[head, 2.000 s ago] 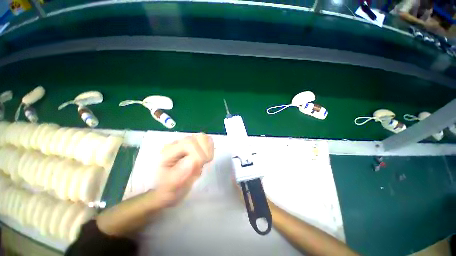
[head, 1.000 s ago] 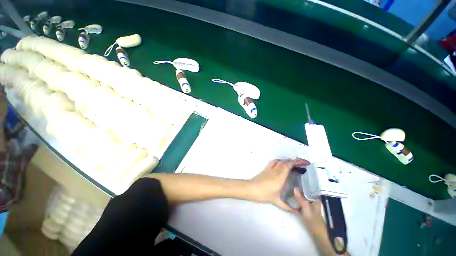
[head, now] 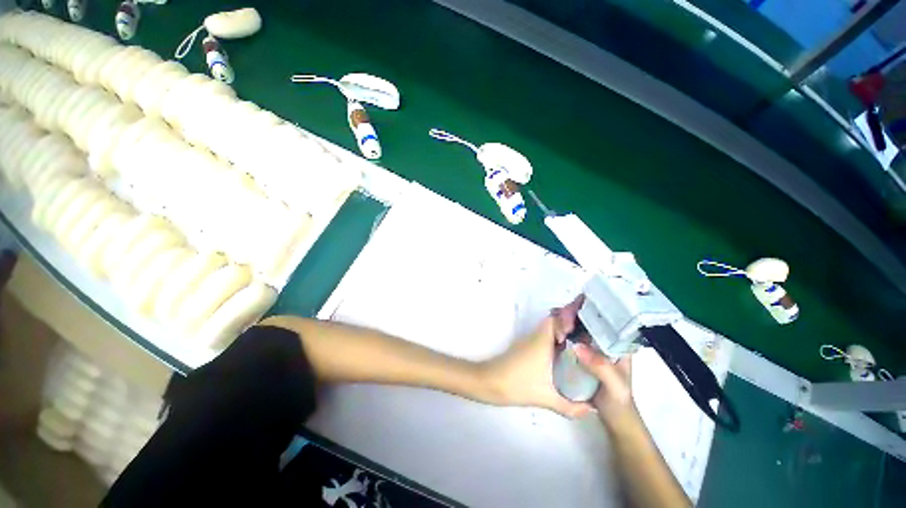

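A tool with a long white body, a boxy grey head, a thin metal spike at its far end and a slotted black bar is tilted over the white board. My left hand is closed around a smooth grey rounded piece under the grey head. A dark reddish bit shows by its fingers. My right hand is on the other side of the grey piece, close under the head. The fingers of both hands partly hide the grey piece.
Three long rows of cream ovals lie at left. The green conveyor belt carries cream domed parts with printed cylinders and cord loops. More cream pieces show at lower left. A metal post stands at right.
The view has swung left. My left hand, apart from the tool at first, has come onto the grey piece. In the last second, the tool's spike end has tilted left.
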